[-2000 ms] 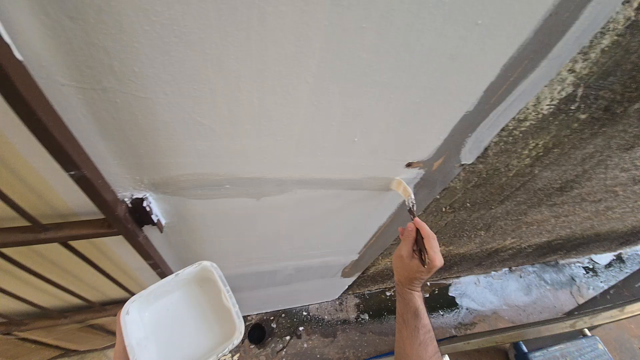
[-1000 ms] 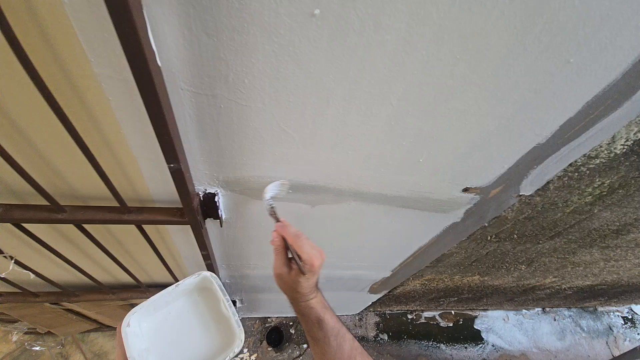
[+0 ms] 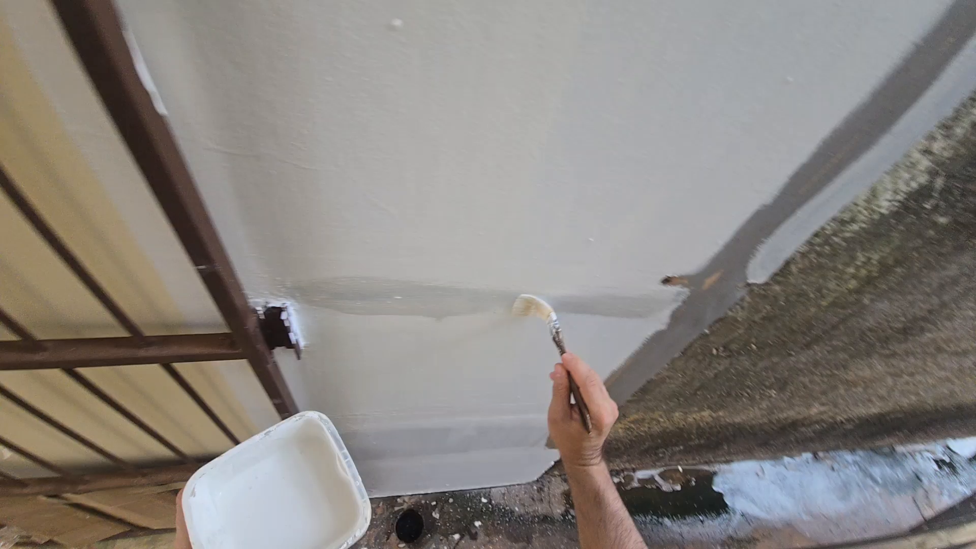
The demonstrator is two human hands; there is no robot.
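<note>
My right hand [image 3: 583, 412] grips the dark handle of a paintbrush [image 3: 558, 335], whose pale, bent bristles touch the wall [image 3: 442, 191] along a darker grey horizontal band [image 3: 381, 296]. Paint coats the bristles. At the lower left my left hand [image 3: 181, 526], mostly hidden, supports a white plastic tub [image 3: 352, 496] with white paint [image 3: 267, 488] in it. The wall is light grey, with a dark grey strip [image 3: 801, 175] running diagonally down its right side.
A brown metal railing [image 3: 164, 168] stands at the left, its bracket [image 3: 280, 326] fixed to the wall with white around it. Rough, stained masonry [image 3: 823, 335] lies at the right. Below are a round dark object [image 3: 409, 524] and paint-splattered ground [image 3: 496, 518].
My right hand has swept the brush from the band's right end to its left part, then back to about its middle. The tub remains in my left hand. The view has shifted.
</note>
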